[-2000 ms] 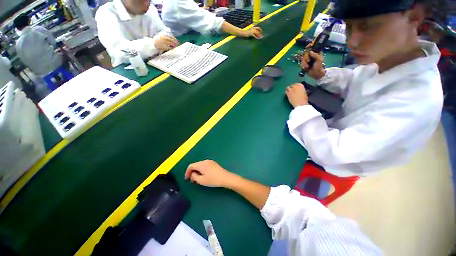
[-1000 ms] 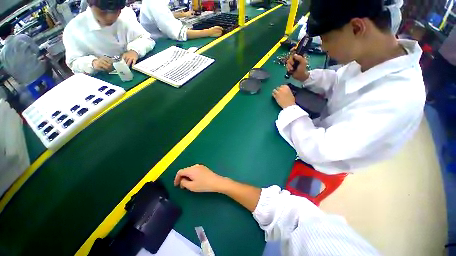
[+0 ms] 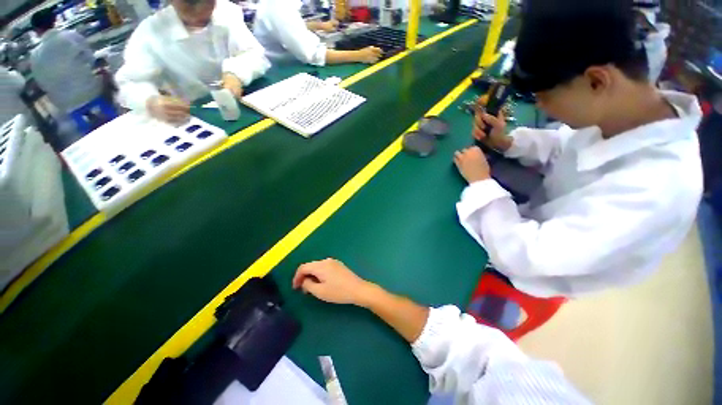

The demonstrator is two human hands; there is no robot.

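My right hand [image 3: 334, 281] rests on the green bench, its fingers loosely curled and nothing seen in it. It lies to the right of a black case [image 3: 260, 336], not touching it. The case has a raised black end toward the yellow edge. More overlapping black pieces [image 3: 178, 381] lie at the lower left, where details are too dark to tell. White paper [image 3: 289, 385] shows under the case. A narrow pale strip [image 3: 331, 380] lies at the paper's right. My left hand is out of the picture.
A yellow edge [image 3: 297, 231] borders the dark green belt [image 3: 206, 229]. Two grey-black oval pads [image 3: 419, 143] lie beside it. A neighbour at right holds a black tool [image 3: 496, 101]. A red stool [image 3: 514, 307] stands below. Across the belt are a white foam tray [image 3: 142, 154] and a white dotted board [image 3: 305, 103].
The whole view has shifted. The worker opposite has moved a hand over the foam tray. The neighbour's tool is lower, near the other hand. My right hand stays resting on the bench.
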